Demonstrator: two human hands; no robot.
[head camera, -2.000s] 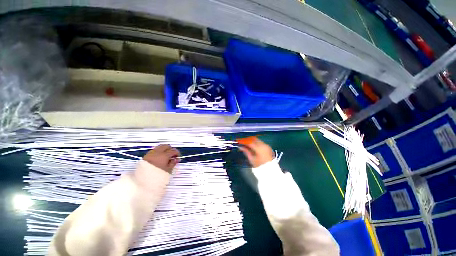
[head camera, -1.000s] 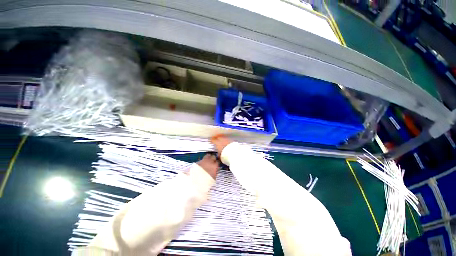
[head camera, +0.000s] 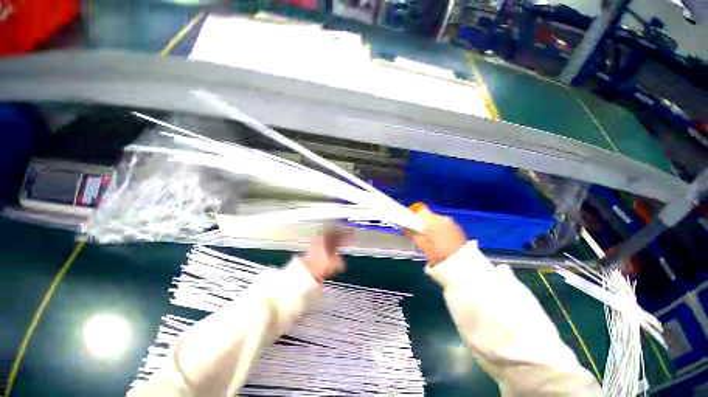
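Observation:
My right hand grips one end of a fanned bunch of white tubes, raised above the bench and spreading to the left. A bit of the orange cutter shows at the same hand. My left hand is blurred, below the bunch; whether it holds anything cannot be told. A wide flat layer of white tubes lies on the green mat, partly under my left sleeve.
A crossed pile of white tubes lies at the right. Behind are a large blue tote, a crumpled clear bag and a grey box with a display. A metal shelf edge crosses above; white sheets lie beyond it.
The bunch at the back of the mat is now lifted in my right hand, which has moved right. My hands have moved apart. The view has shifted, showing more of the upper surface.

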